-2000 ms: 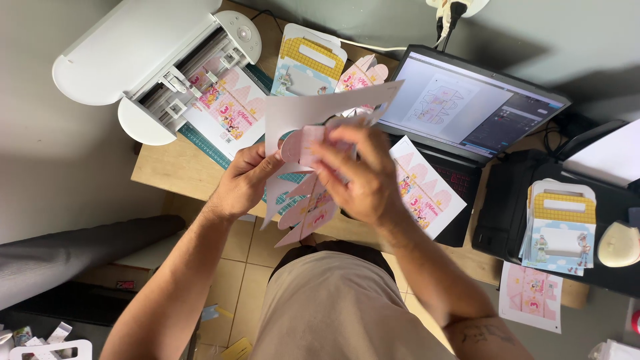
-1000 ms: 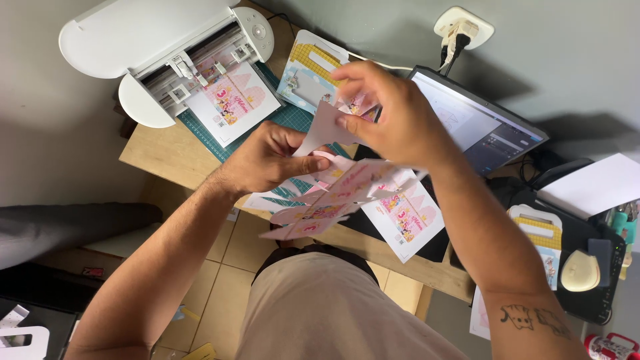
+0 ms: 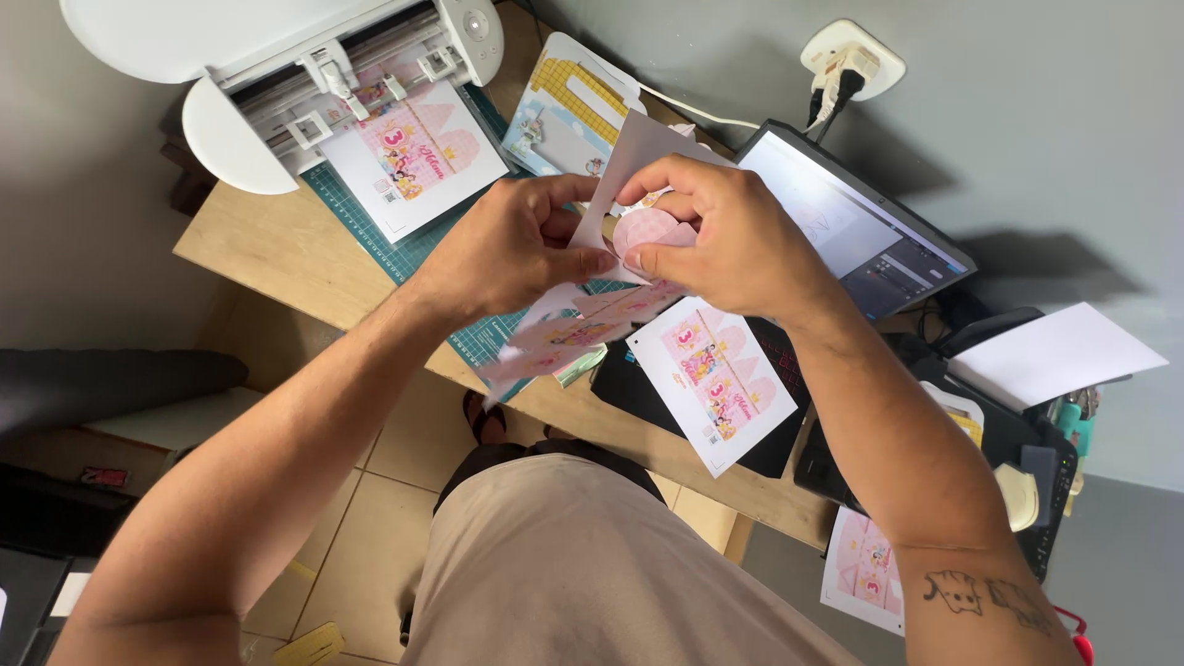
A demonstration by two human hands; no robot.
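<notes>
My left hand [image 3: 527,245] grips the white edge of a cut sheet of printed paper [image 3: 638,148] between thumb and fingers. My right hand [image 3: 731,236] pinches the same sheet beside a rounded pink flap [image 3: 647,231], close to my left thumb. Pink printed cut-out pieces [image 3: 592,328] hang below both hands, slightly blurred. How the flap joins the sheet is hidden by my fingers. Under my right forearm, another pink printed sheet [image 3: 712,379] lies flat across the laptop's keyboard.
A white cutting machine [image 3: 342,83] holds a printed sheet [image 3: 416,153] over a green cutting mat [image 3: 370,240]. Yellow-and-blue card cut-outs [image 3: 573,102] lie behind my hands. The open laptop [image 3: 851,222] stands near the wall socket [image 3: 851,60]. White paper [image 3: 1059,356] rises from a black device at right.
My right hand has come down from above the sheet to beside my left thumb. The hanging printed pieces have swung to the left. The view has shifted.
</notes>
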